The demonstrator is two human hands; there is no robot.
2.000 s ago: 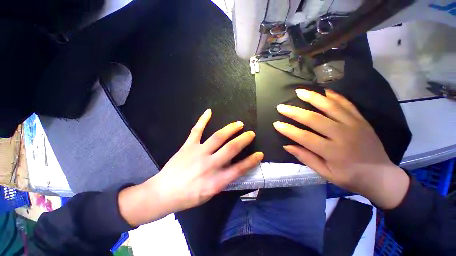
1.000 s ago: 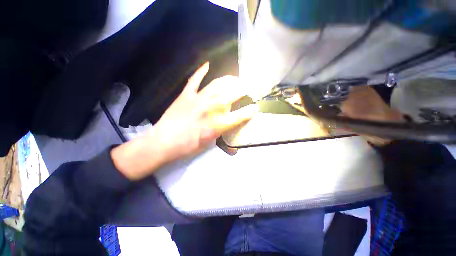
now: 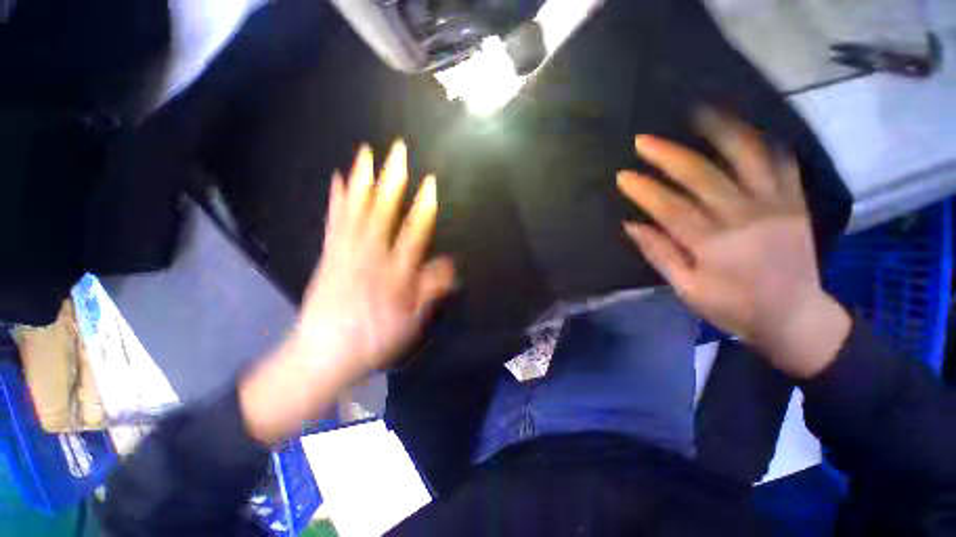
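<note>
The black garment body (image 3: 514,220) lies spread over the sewing table in front of me, and more of it is bunched at the far left. My left hand (image 3: 372,252) lies on the cloth left of centre, fingers apart, pinching nothing. My right hand (image 3: 723,220) rests on the cloth at the right, fingers spread and slightly blurred. The sewing machine head (image 3: 377,26) is at the top, above the cloth. Bright lamp glare hides the presser foot and needle.
Dark thread snips (image 3: 886,57) lie on the table at the upper right. A blue crate (image 3: 891,288) stands at the right, another (image 3: 31,441) at the far left by a cardboard box (image 3: 58,367). A black cut panel (image 3: 742,414) lies right of my lap.
A second ago my left hand was by the needle and my right partly behind the machine head. Both are now apart on the cloth, which covers the previously exposed bed. The view has shifted.
</note>
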